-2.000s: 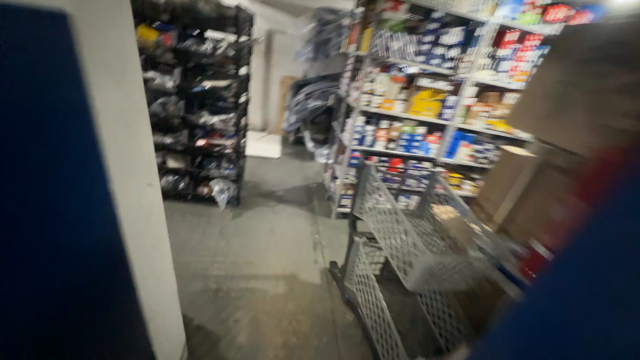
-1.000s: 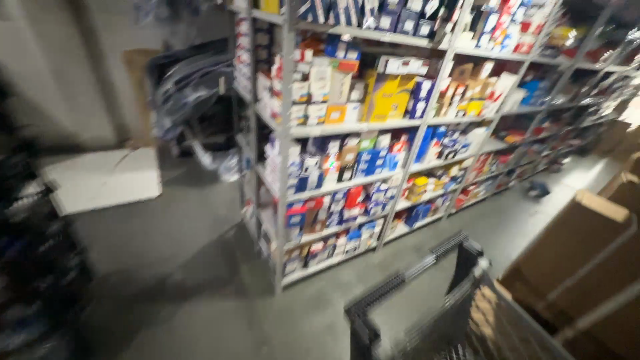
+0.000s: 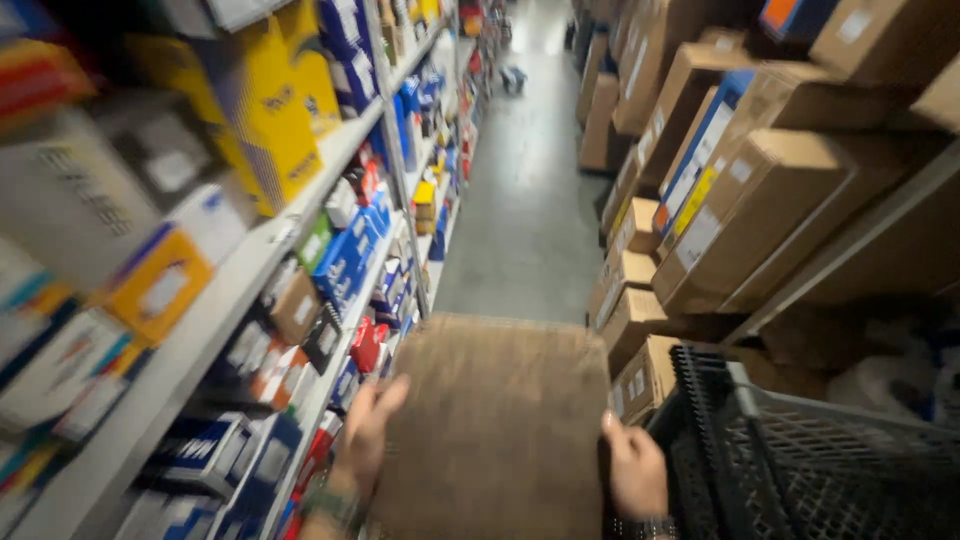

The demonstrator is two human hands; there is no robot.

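A brown, worn-looking flat-topped box or board, seemingly cardboard (image 3: 499,427), is held in front of me in the head view, its far edge over the aisle floor. My left hand (image 3: 367,431) grips its left side, thumb near the top edge. On its right side is my right hand (image 3: 636,465), the thumb at the edge and the fingers curled beside it. Bands are on both wrists. The undersides of the box and most of the fingers' grip are hidden, and the surface is blurred.
Metal shelving (image 3: 262,262) packed with small coloured boxes runs along the left. Large cardboard boxes (image 3: 750,217) stand on the right. A dark plastic mesh basket or cart (image 3: 817,450) is at lower right. Between them the grey aisle floor (image 3: 517,217) leads away to a blurred object (image 3: 513,79).
The view has swung and moved into the aisle beside the shelving. Both hands and the brown box between them are now in sight; neither hand shows clearly in the earlier frames.
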